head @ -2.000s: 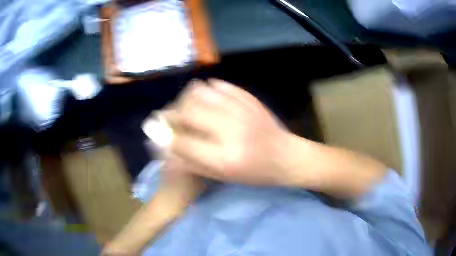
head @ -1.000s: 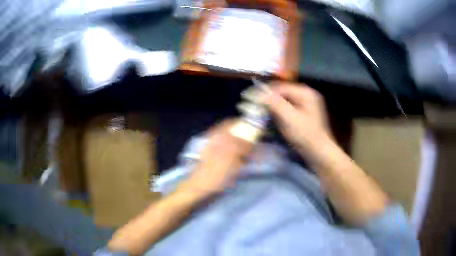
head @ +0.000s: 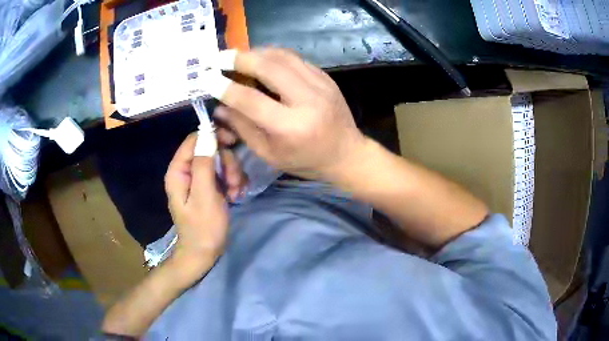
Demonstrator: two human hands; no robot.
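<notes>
A white square socket housing (head: 163, 60) with dark slots lies in the orange fixture (head: 108, 80). My left hand (head: 204, 193) is just below its near edge, with a pale wrap on the thumb, and pinches a white power cord (head: 202, 116) whose end reaches the housing edge. My right hand (head: 287, 110) is at the housing's near right corner, with pale wraps on thumb and finger. Its fingertips are slightly blurred against the white housing, so whether they hold a small part cannot be seen. A clear plastic-wrapped bundle shows partly behind the hands.
A slim tool with a black grip (head: 427, 53) lies right of the fixture. Stacked white housings (head: 547, 26) stand at the far right. An open cardboard box (head: 454, 136) holds a white slotted row. Coiled cords (head: 17, 150) and a plug head (head: 68, 135) are at the left.
The view has shifted, so the fixture sits further left. My right hand has moved up from in front of the fixture to the housing. The cord end now reaches the housing edge.
</notes>
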